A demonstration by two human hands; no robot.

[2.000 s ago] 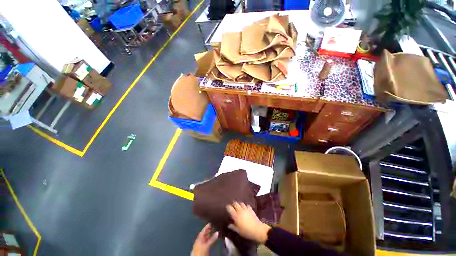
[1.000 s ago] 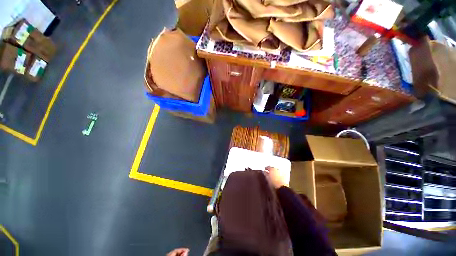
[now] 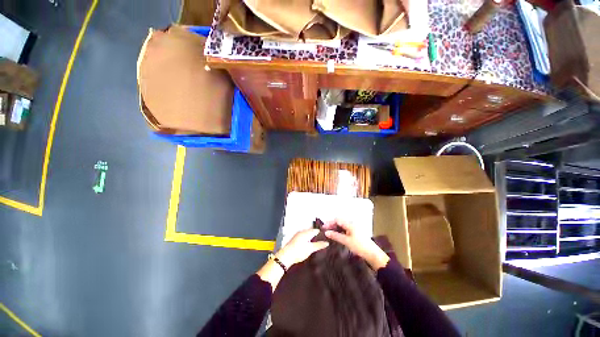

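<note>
A dark maroon cloth (image 3: 329, 289) hangs down toward me at the bottom centre. My left hand (image 3: 302, 247) and my right hand (image 3: 355, 242) meet at its top edge and pinch it between the fingers. My left wrist has a dark band with a gold piece. The cloth's top lies over a low stool or chair seat with a white sheet (image 3: 329, 207) and a reddish-brown slatted surface (image 3: 316, 176). The lower cloth is cut off by the picture's bottom edge.
An open carton (image 3: 497, 243) with a brown bag (image 3: 429, 233) inside stands at the right, beside a roller conveyor (image 3: 531, 217). A wooden desk (image 3: 395, 77) with brown bags (image 3: 296, 18) stands ahead. A blue bin (image 3: 242, 122) with brown pieces (image 3: 184, 82) is at its left.
My left hand has come up from the bottom edge and taken hold of the cloth beside my right hand. The view has shifted, and the desk sits higher in the picture.
</note>
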